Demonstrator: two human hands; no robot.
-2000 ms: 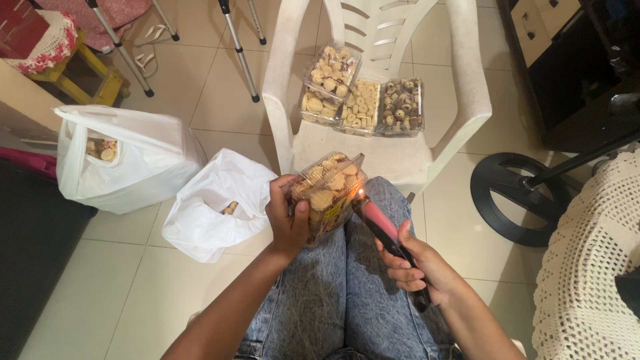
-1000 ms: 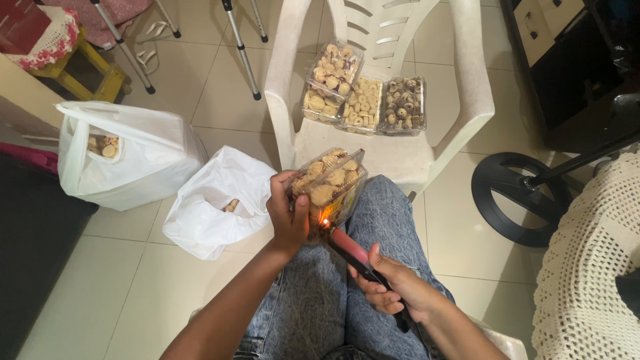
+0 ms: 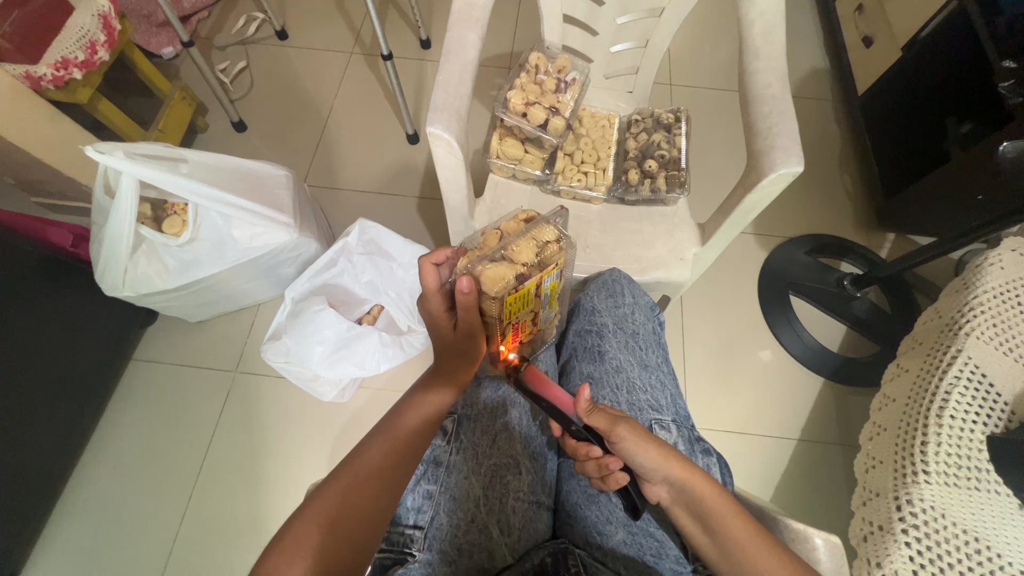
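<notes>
My left hand (image 3: pixel 454 312) grips a clear plastic clamshell box of cookies (image 3: pixel 522 280) above my lap; the box stands tilted and bears a yellow and red label. In my right hand (image 3: pixel 612 448) is a black and pink long-necked lighter (image 3: pixel 552 396). Its tip meets the lower corner of the box, where a small orange glow (image 3: pixel 509 356) shows. On the white plastic chair (image 3: pixel 624 248) in front of me rest several similar boxes: one of cookies (image 3: pixel 546 92) on top of another, one of pale ring-shaped biscuits (image 3: pixel 588 152), and one of darker cookies (image 3: pixel 652 152).
A full white plastic bag (image 3: pixel 216 232) and a smaller open bag (image 3: pixel 328 312) stand on the floor at left. Metal tripod legs (image 3: pixel 392 80), sandals (image 3: pixel 234 72) and a yellow stool (image 3: pixel 152 104) lie beyond. At right are a round black stand base (image 3: pixel 836 320) and a crocheted cover (image 3: pixel 944 400).
The lighter's tip has moved from the upper right side of the box down to its lower corner. My right hand has shifted left and down. My left hand has kept its grip on the box.
</notes>
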